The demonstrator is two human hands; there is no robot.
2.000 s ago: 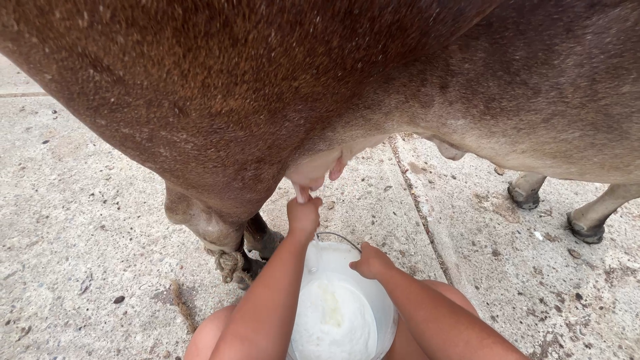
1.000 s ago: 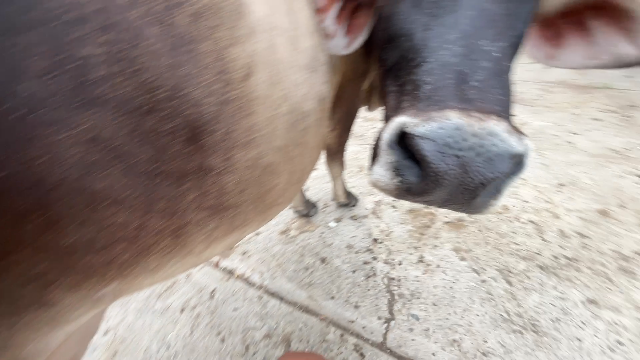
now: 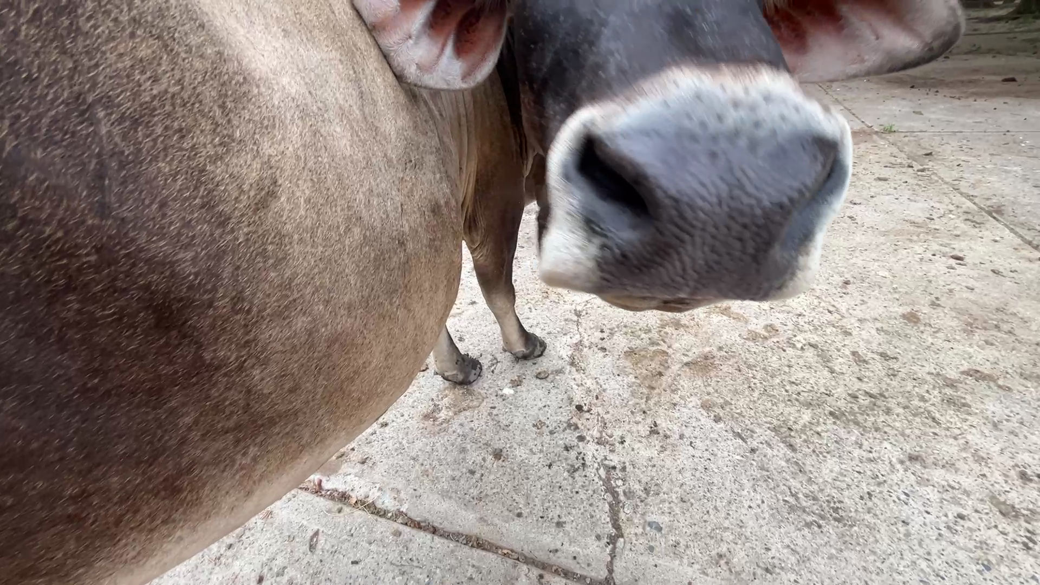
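Neither my left hand nor my right hand shows in the view now. A cow's brown flank (image 3: 244,268) fills the left side. The cow's head is turned back toward me, and its wet grey muzzle (image 3: 707,187), edged in white, is close in the upper right middle. One pinkish ear (image 3: 443,41) touches or overlaps the flank, and the other ear (image 3: 869,36) spreads to the right. The cow's eyes are above the frame. The udder and the bucket are out of view.
Two front hooves (image 3: 528,345) stand on the concrete floor (image 3: 812,455) beyond the belly. A debris-filled joint (image 3: 455,536) and a crack (image 3: 611,504) run through the concrete at the bottom. Small dirt bits and stains dot it.
The view has swung from the udder, my hands and the bucket to the cow's front. Since one second ago, the muzzle looms larger and nearer.
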